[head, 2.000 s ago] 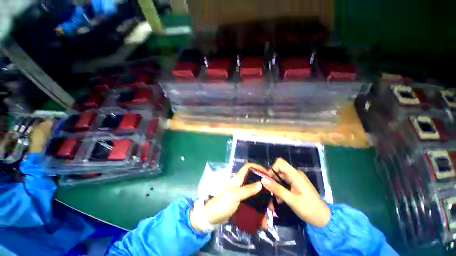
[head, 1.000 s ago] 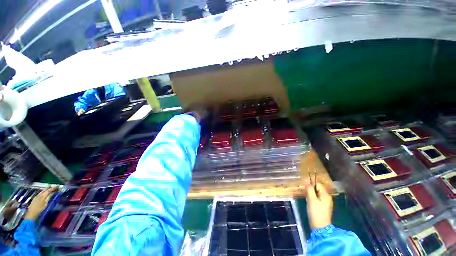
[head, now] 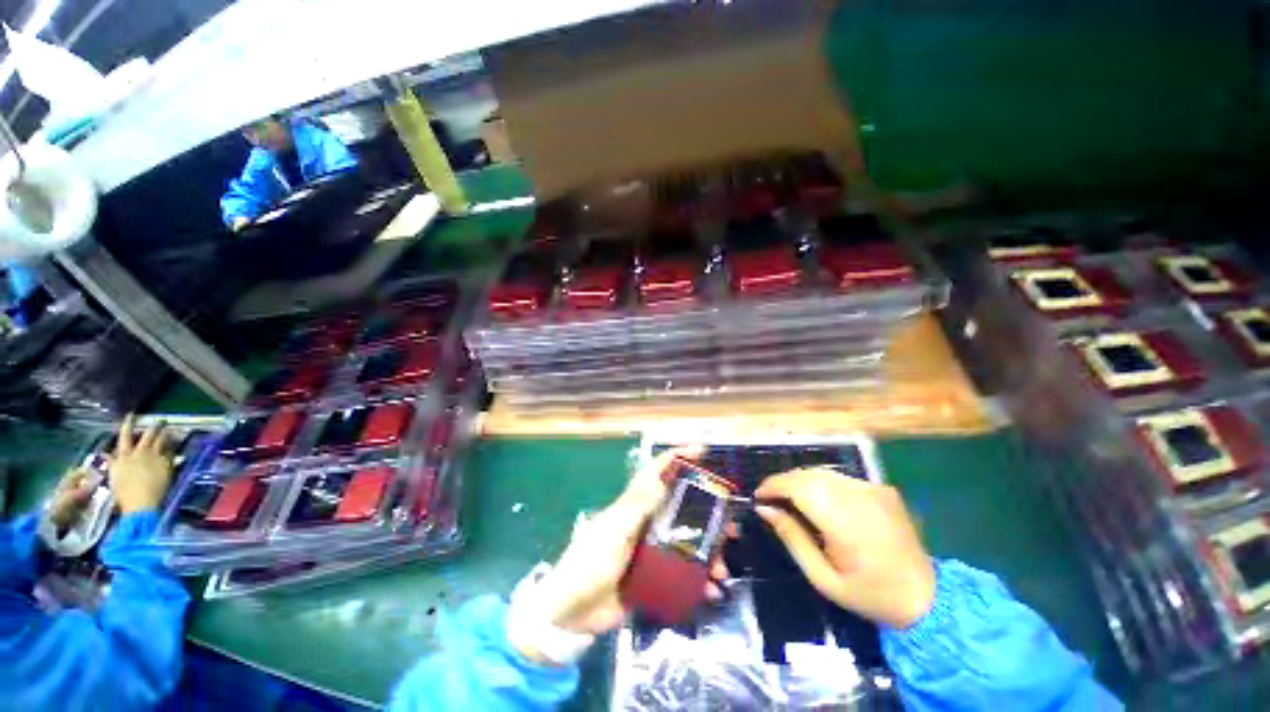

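Observation:
My left hand (head: 596,563) holds a red device (head: 673,577) upright and tilted over the lens tray. Its upper half shows a dark screen with a pale border. My right hand (head: 852,540) is at the device's upper right edge, thumb and forefinger pinched on a thin pointed tool, perhaps tweezers; its tip is near the screen's edge. The lens tray (head: 875,456) lies on the green bench below both hands, with black panels in a grid, partly hidden by my hands. Crinkled clear film (head: 696,682) lies over its near part.
Clear tray stacks with red devices stand at left (head: 327,536), at the back (head: 696,348) on a wooden board, and at right (head: 1100,515), where the screens have pale borders. Another person's hand (head: 139,470) is at far left. A pale shelf (head: 348,63) crosses the upper left.
My left arm has come back from the back stack, and my left hand now holds a red device. My right hand has moved from the board's edge to the device. The view has shifted.

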